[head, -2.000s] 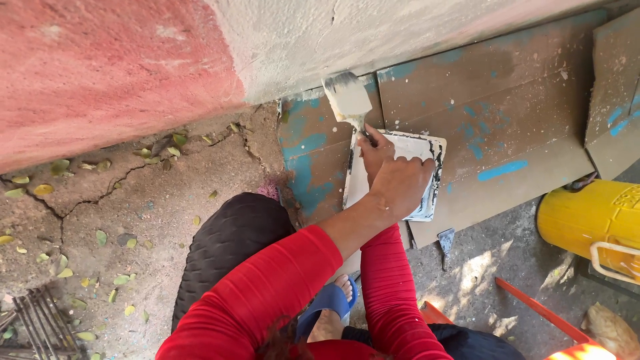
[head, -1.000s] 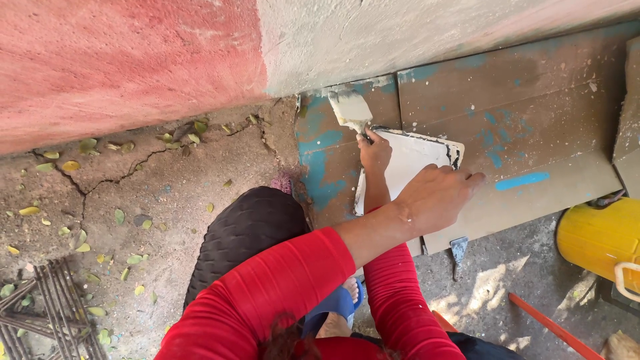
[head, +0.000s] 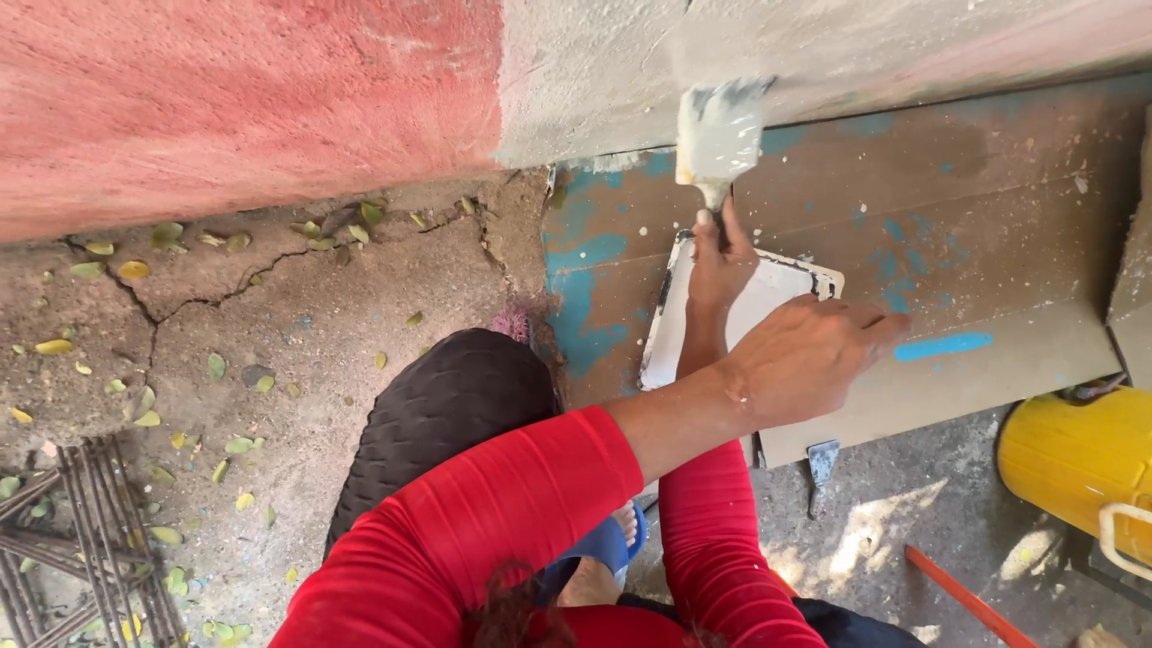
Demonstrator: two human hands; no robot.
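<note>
A wide paintbrush (head: 720, 135) coated in pale paint is in my right hand (head: 722, 256), gripped by its handle. Its bristle tips overlap the lower edge of the grey-white wall (head: 594, 81). Beneath the hands lies a shallow tray (head: 774, 292) of white paint, on paint-spotted cardboard (head: 972, 207). My left arm crosses over my right forearm, placing my left hand (head: 810, 360) over the tray's right side. Its fingers are bent and point right; whether they hold anything is hidden.
A red painted wall section (head: 243, 99) adjoins the pale one. Cracked ground (head: 270, 315) with leaves lies left, near metal rods (head: 108, 540). A putty knife (head: 823, 468) rests beside the cardboard. A yellow container (head: 1080, 459) and an orange-red bar (head: 967, 594) are at right.
The brush in my right hand has moved up and right, onto the wall's lower edge. My left hand, close beside my right two seconds ago, has moved away to the right.
</note>
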